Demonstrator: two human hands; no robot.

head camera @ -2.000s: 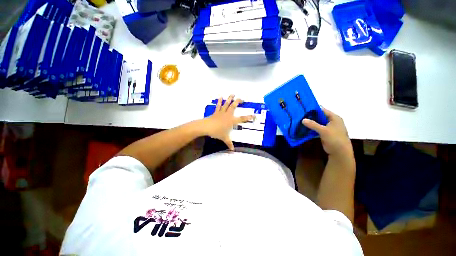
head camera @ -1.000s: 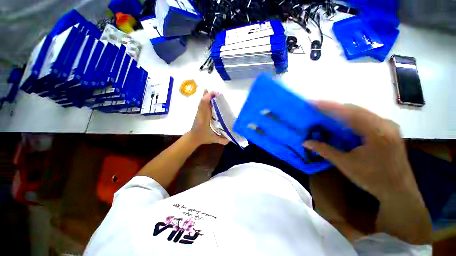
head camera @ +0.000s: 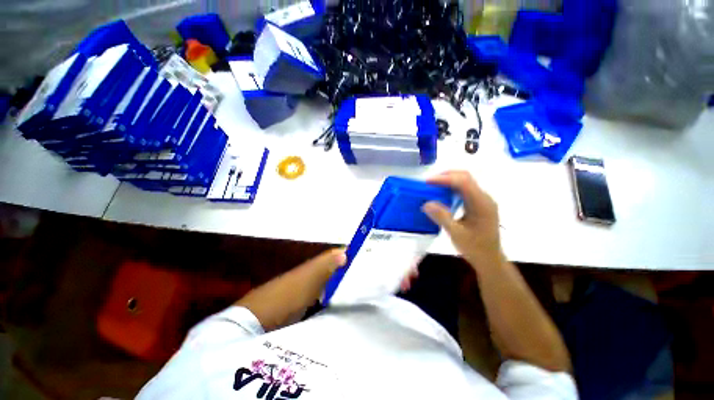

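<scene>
A retail box [head camera: 385,269] with a white face and blue edge is held tilted above my lap. My left hand [head camera: 338,259] grips it from the left and below; most of the hand is hidden behind the box. A bright blue tray [head camera: 407,205] sticks out of the box's upper end, its lower part inside the box. My right hand [head camera: 467,212] holds the tray's upper right part between thumb and fingers. No cable shows on the visible side of the tray.
Filled boxes [head camera: 149,117] lean in rows at left. A flat blank stack [head camera: 386,133] stands at centre, with rubber bands [head camera: 290,167] to its left. A black cable pile [head camera: 391,47], tray pile [head camera: 540,129], smartphone [head camera: 592,190] and clear bag [head camera: 654,62] lie beyond. An orange stool [head camera: 141,308] stands below left.
My right hand has brought the blue tray to the box, and the tray is now partly inside it. The box has opened out and turned its white face up. The view has shifted.
</scene>
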